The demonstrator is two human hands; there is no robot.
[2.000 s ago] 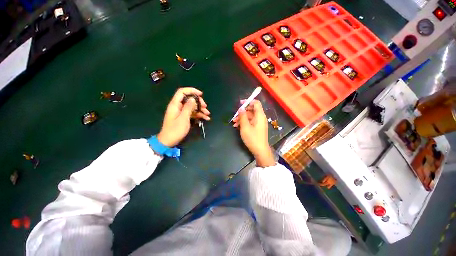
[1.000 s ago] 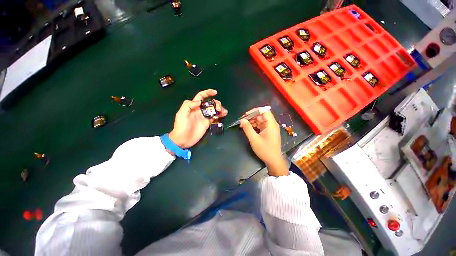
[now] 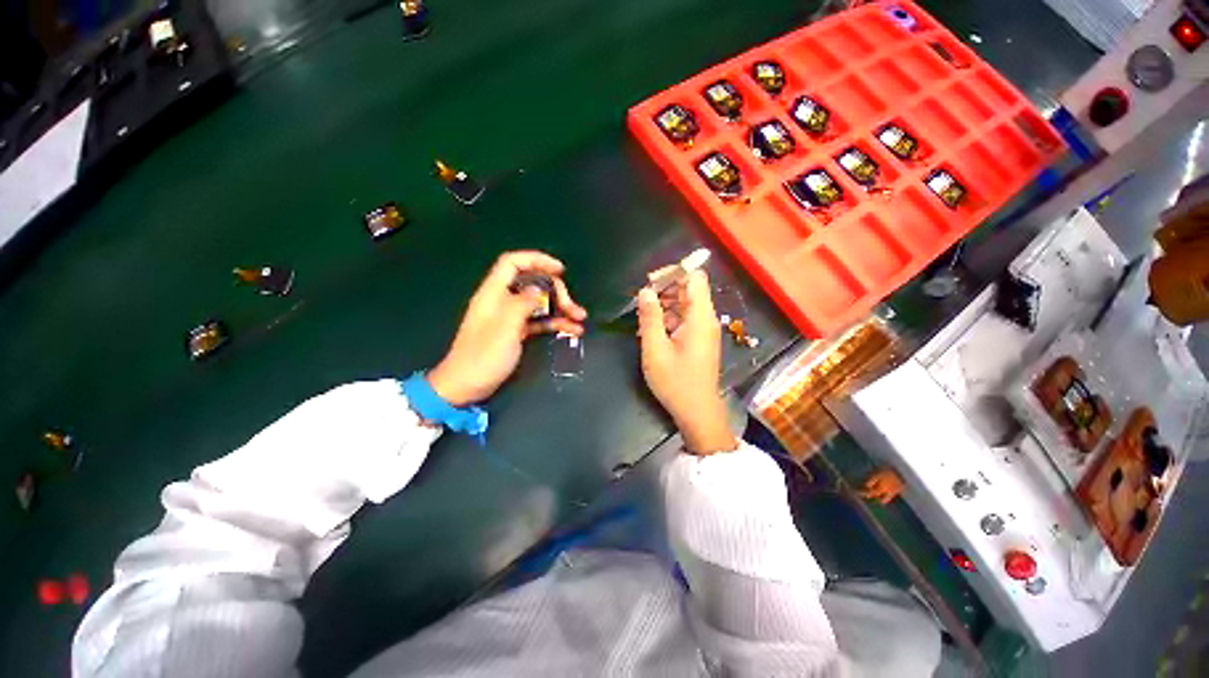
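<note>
My left hand point(image 3: 497, 325), with a blue strap at the wrist, holds a black watch housing point(image 3: 537, 294) between thumb and fingers, seen tilted. A small dark display module point(image 3: 568, 355) shows just below the fingertips; whether it hangs from the housing or is held by the fingers I cannot tell. My right hand point(image 3: 683, 347) holds tweezers point(image 3: 676, 274), pale end up to the right, tips pointing left toward the housing, apart from it. The tips are blurred.
A red-orange blister tray point(image 3: 849, 272) holds several black units. More housings point(image 3: 383, 220) and modules with gold tails point(image 3: 460, 183) lie on the green mat. At right are a gold-orange sheet point(image 3: 829, 384) and the white press point(image 3: 928, 457) with its fixture blocks point(image 3: 1118, 487).
The housing in my left hand faced up a second ago and is now tilted. The module shows lower below the fingers. The tweezer tips are farther from the left hand. The view has shifted slightly.
</note>
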